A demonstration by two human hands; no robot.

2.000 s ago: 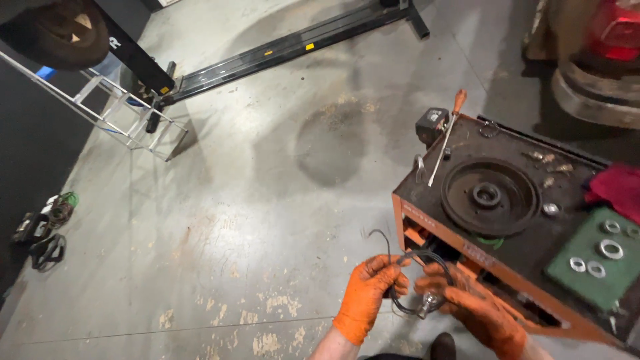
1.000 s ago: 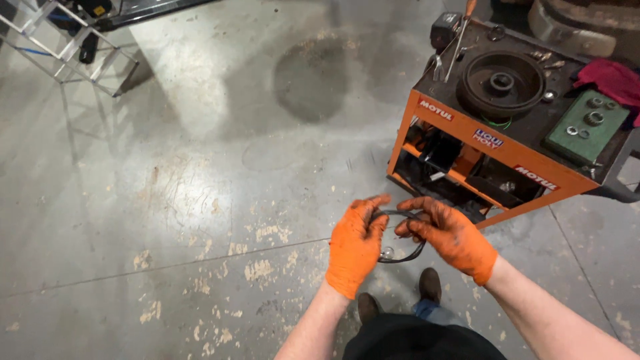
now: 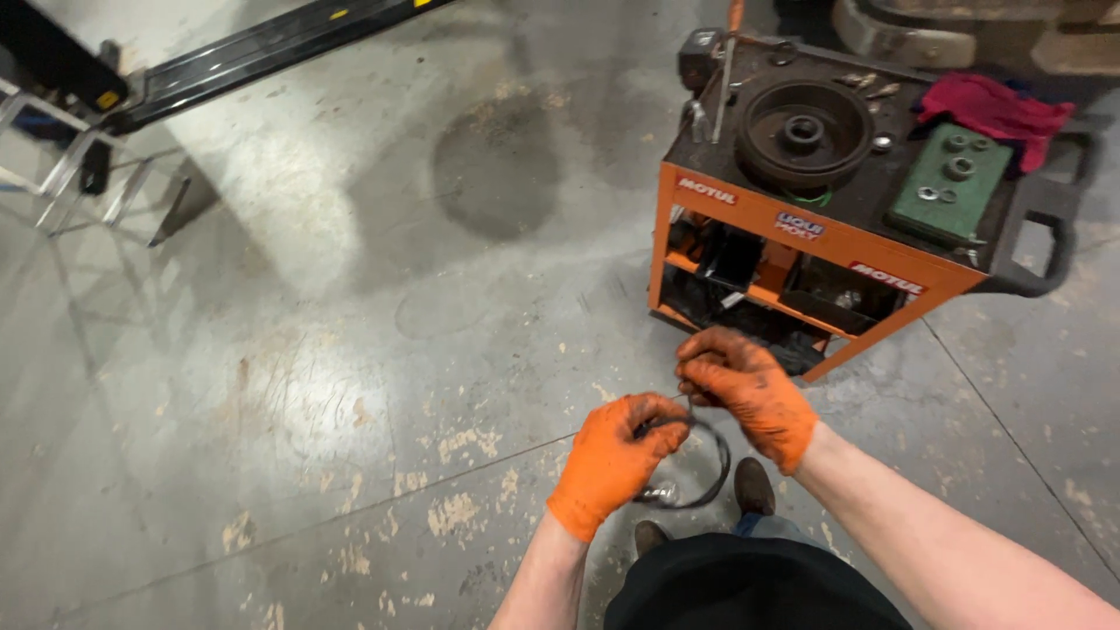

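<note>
My left hand (image 3: 623,455), in an orange glove, grips a coiled black cable (image 3: 723,464) at the upper part of its loop. A shiny part (image 3: 662,493), too blurred to name, is at the lower left of the coil. Above and to the right, my right hand (image 3: 744,389), in a smudged orange glove, pinches a thin end of the cable between thumb and fingers. Both hands are in front of my body, over the floor. Beyond them stands an orange tool cart (image 3: 752,203) with a brake drum (image 3: 805,131) on its dark top.
On the cart lie a green box (image 3: 952,197) bearing metal rings, a red cloth (image 3: 993,109) and a long orange-handled tool (image 3: 725,87). A black handle (image 3: 1054,236) juts from its right side. At the left are an aluminium stepladder (image 3: 66,188) and a black lift arm (image 3: 271,57).
My right hand has moved up and away from the coil, which hangs from my left hand. One second ago both hands were close together at the loop.
</note>
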